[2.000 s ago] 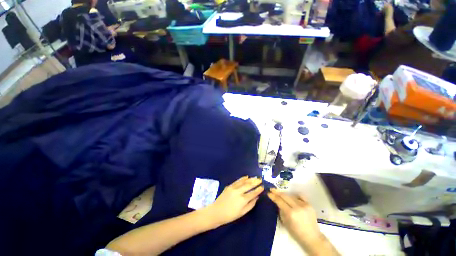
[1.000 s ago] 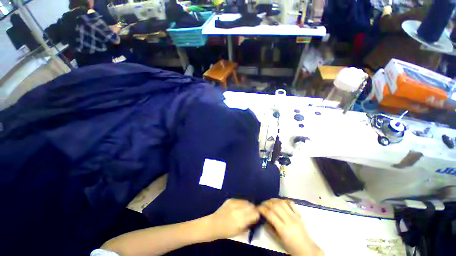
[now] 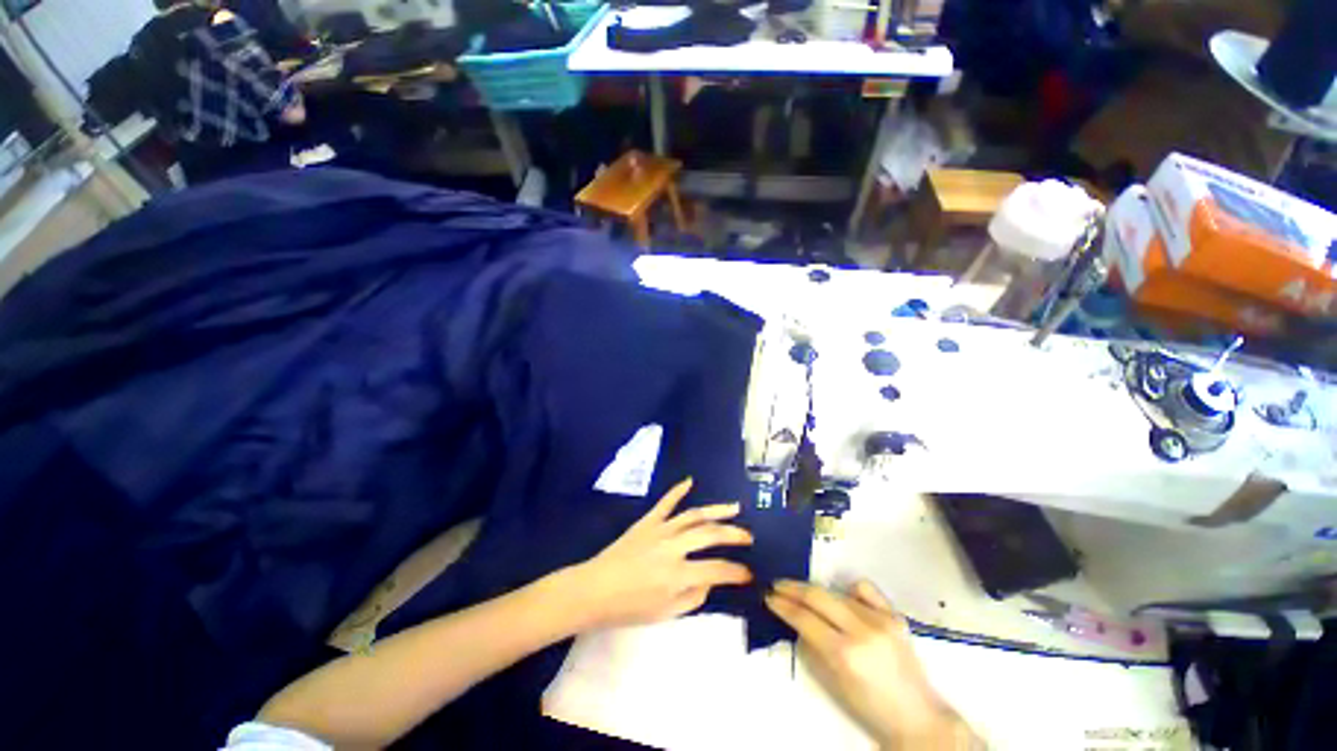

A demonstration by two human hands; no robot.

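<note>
Dark navy cloth (image 3: 601, 352) lies on the white machine bed, its narrow right part at the presser foot (image 3: 767, 487). A small white label (image 3: 631, 461) shows on it, partly folded over. My left hand (image 3: 667, 561) lies on the cloth just in front of the foot, fingers spread. My right hand (image 3: 858, 646) has its fingertips on the cloth's right edge near its lower corner. A thin thread hangs from that corner. The white sewing machine head (image 3: 1026, 396) is right of the needle.
A large navy heap (image 3: 293, 323) covers the left side. A black phone (image 3: 1004, 543) lies under the machine arm. Orange and white boxes (image 3: 1246, 235) and a white cone (image 3: 1044, 220) stand behind the head. Beyond are stools (image 3: 631, 188), a turquoise basket (image 3: 528, 74) and a person (image 3: 227, 88).
Both hands have moved from the near edge toward the foot. My left hand has opened flat on the cloth. The cloth is flatter, and the label is now partly folded.
</note>
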